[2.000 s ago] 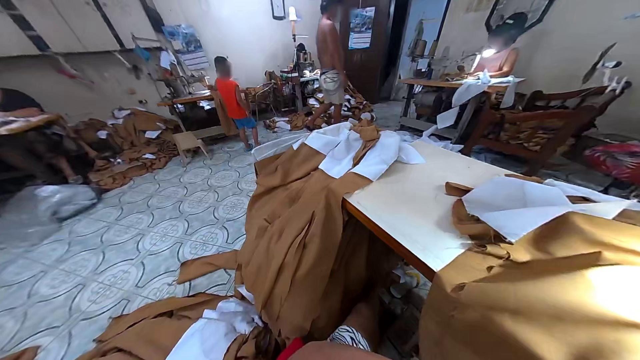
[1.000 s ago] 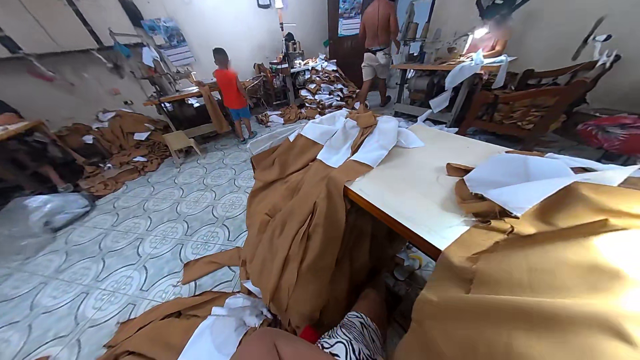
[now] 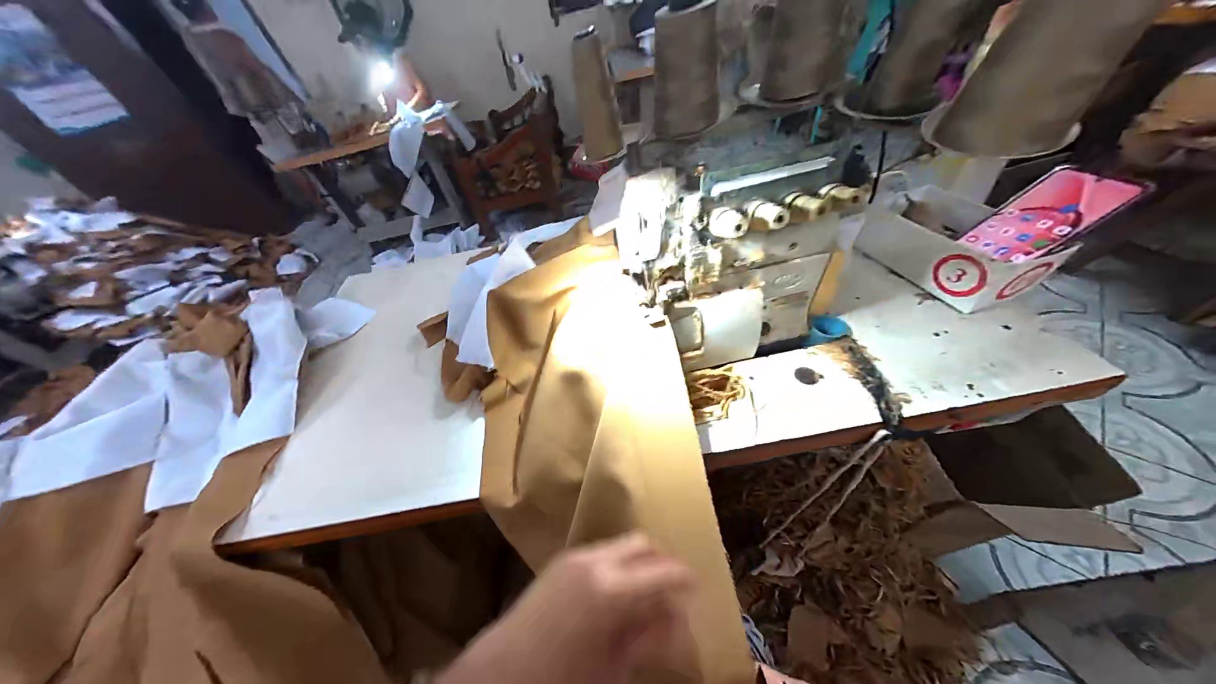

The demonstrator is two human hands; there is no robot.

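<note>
One of my hands [image 3: 627,589], blurred, comes in from the bottom middle, its fingers curled at the tan fabric [image 3: 570,427]; it looks like my left hand. Whether it grips the cloth is unclear. My other hand is out of view. The fabric hangs over the table's front edge and runs up to the overlock sewing machine [image 3: 760,256], whose lamp lights it brightly. White pieces [image 3: 484,294] lie at its far end. Left of the bare tabletop [image 3: 380,418], more brown fabric [image 3: 104,570] with white bands [image 3: 199,408] is draped.
Large thread cones [image 3: 684,76] stand behind the machine. A phone [image 3: 1054,214] leans in a white box [image 3: 950,247] on the right. Brown scraps [image 3: 855,560] fill the space below the table. A cloth pile [image 3: 142,275] lies on the floor at left; a person [image 3: 408,81] sits at a lit table.
The view has swung far to the right, bringing the sewing machine, thread cones and phone into sight. A hand now shows over the tan fabric.
</note>
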